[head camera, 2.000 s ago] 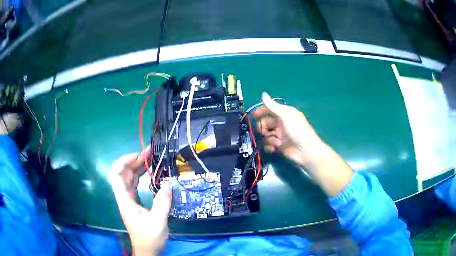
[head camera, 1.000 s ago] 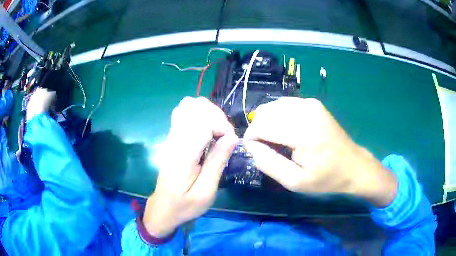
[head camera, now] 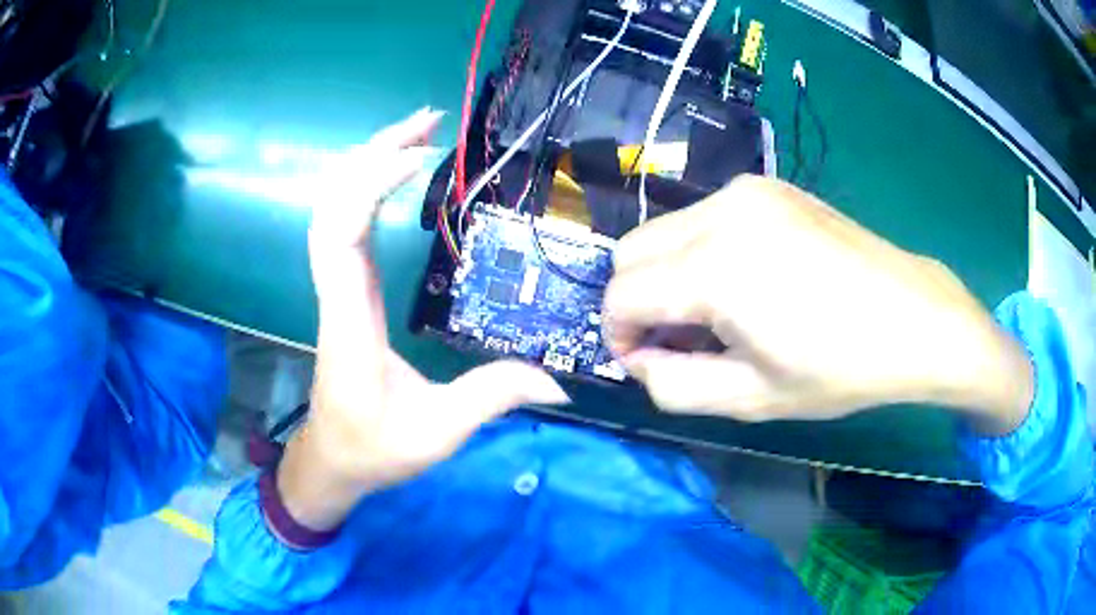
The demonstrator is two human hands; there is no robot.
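The black device unit (head camera: pixel 728 135) lies tilted on the green bench mat. The blue main board (head camera: pixel 523 288) is at its near end, with orange flex cable (head camera: pixel 575 199) beyond it. A white cable (head camera: pixel 668 102) crosses the body, and a red wire (head camera: pixel 472 102) runs along its left side. My right hand (head camera: pixel 781 312) is over the board's right edge with its fingers bent together; what is between the fingertips is hidden. My left hand (head camera: pixel 379 324) is left of the board, thumb and fingers spread wide, empty.
Dark thin wires with a white connector (head camera: pixel 799 75) lie right of the device. A white sheet (head camera: pixel 1062 255) is at the far right. A small black block (head camera: pixel 883 36) sits on the white rail. A neighbour's blue sleeve (head camera: pixel 72 408) is at the left. A green basket (head camera: pixel 859 577) stands below.
My left hand has moved away from my right hand and opened to the left. My right hand has moved to the board's right edge. The view has tilted and the device shows higher up.
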